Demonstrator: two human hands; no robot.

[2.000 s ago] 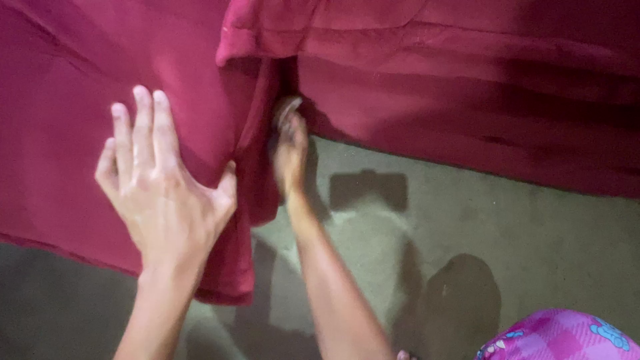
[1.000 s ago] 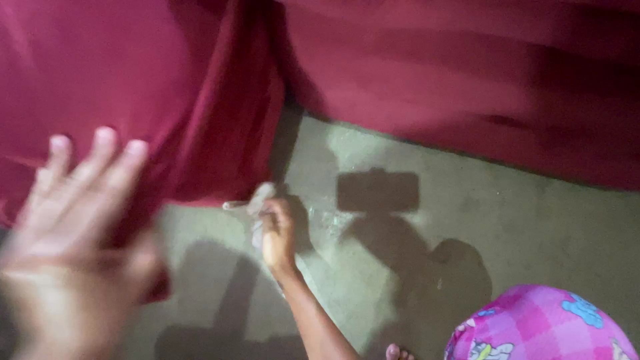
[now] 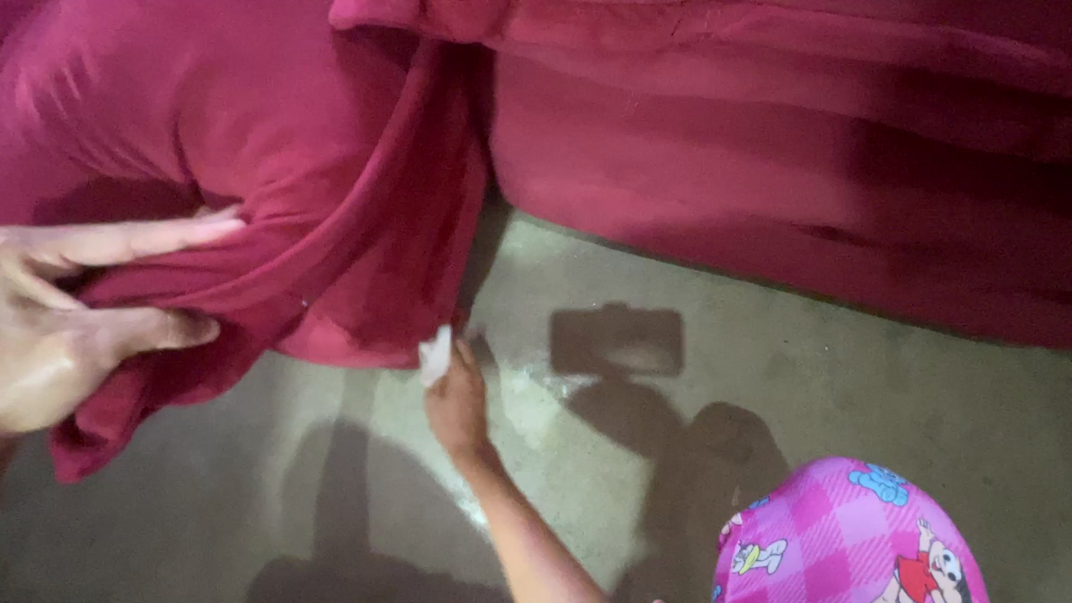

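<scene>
Red plush fabric (image 3: 360,243) drapes over a piece of furniture and hangs in folds at the left. At the left edge my left hand (image 3: 75,318) has a bunched fold of this fabric between its thumb and fingers. My right hand (image 3: 456,402), low in the centre near the floor, holds a small whitish, crumpled piece (image 3: 435,356) by the fabric's lower edge. What the whitish piece is made of is not clear. Part of the left hand is cut off by the frame.
A second red fabric-covered side (image 3: 712,176) runs across the upper right, with a dark gap between it and the left part. Below lies a grey-green floor (image 3: 837,368) bearing shadows. A knee in pink checked cloth with cartoon figures (image 3: 854,536) is at lower right.
My left hand, which lay spread on the red fabric two seconds ago, now grips a fold of it. My right hand has come down out of the gap between the two covered parts.
</scene>
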